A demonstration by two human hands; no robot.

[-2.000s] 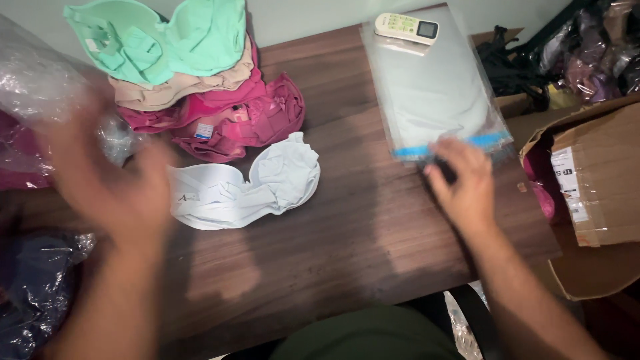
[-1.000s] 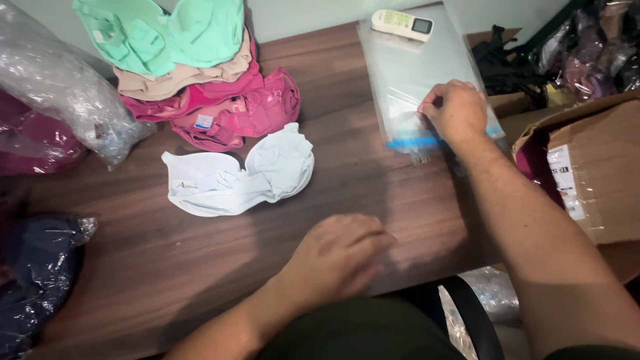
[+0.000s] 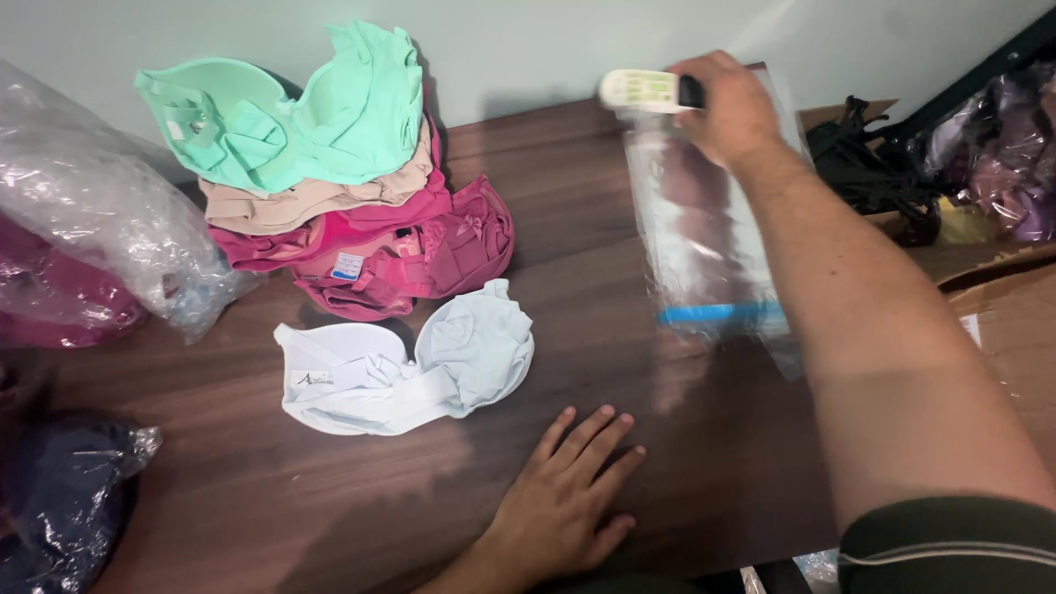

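My right hand point(image 3: 726, 111) grips a white remote control point(image 3: 648, 91) by its dark end, above the far part of a stack of clear plastic bags point(image 3: 701, 247) with a blue strip. My left hand point(image 3: 577, 491) lies palm down on the wooden table point(image 3: 569, 330), fingers spread, holding nothing. To its upper left is a white bra point(image 3: 396, 388), folded with one cup filled by fabric. Behind that, a dark pink bra point(image 3: 421, 260) with a small tag overlaps a pile of a magenta, a beige point(image 3: 305, 198) and a mint green bra point(image 3: 289, 124).
Clear plastic bags point(image 3: 107, 198) with magenta contents lie at the left, and a dark blue bundle in plastic point(image 3: 66, 495) at the lower left. On the right are cardboard boxes point(image 3: 1015, 322), black hangers or straps point(image 3: 866, 161) and plastic-wrapped garments point(image 3: 1006, 157). A wall borders the table's far side.
My right hand has moved from the bags' blue-strip end to their far end and taken hold of the remote control, which lay on the bags. My left hand now rests flat on the table.
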